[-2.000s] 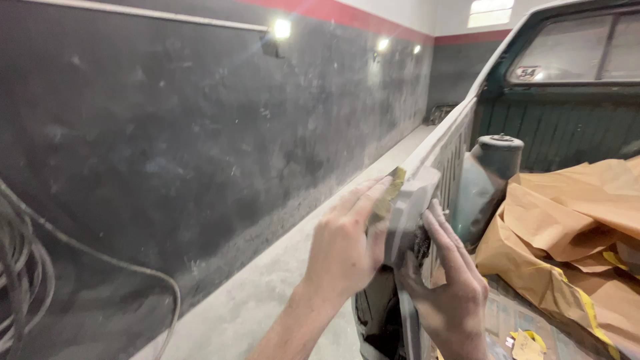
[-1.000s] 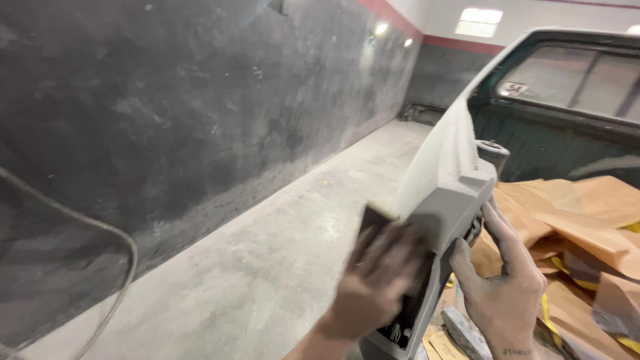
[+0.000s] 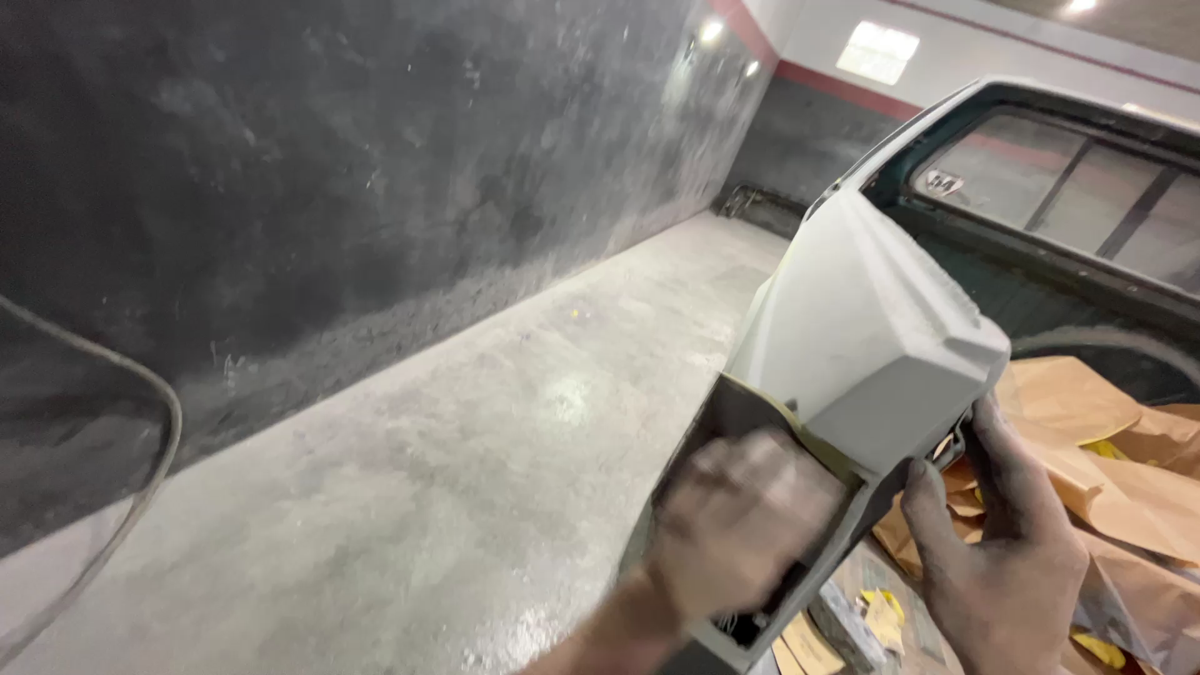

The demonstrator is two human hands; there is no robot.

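My left hand (image 3: 750, 525), blurred, holds a dark sheet of sandpaper (image 3: 750, 411) with a yellowish edge. The sheet lies against the rear end of a pickup's bed side panel (image 3: 872, 328), which is coated in light grey primer, just above the dark tail-light opening (image 3: 741, 626). On the inner side of the same end, my right hand (image 3: 1003, 553) has its thumb and fingers around the panel's edge. Both hands look dusty. My left palm and part of the sheet are hidden.
Crumpled brown masking paper (image 3: 1087, 403) lies in the truck bed, near a grey block (image 3: 848, 623) and scraps of yellowish paper (image 3: 881, 619). The cab's rear window (image 3: 1041, 178) is beyond. At left, a hose (image 3: 173, 422) hangs by the dark wall (image 3: 375, 169) above the concrete floor (image 3: 422, 487).
My left hand has moved from the panel's upper edge down to its rear end by the tail-light opening. My right hand stays at the inner side. The view has shifted closer to the panel.
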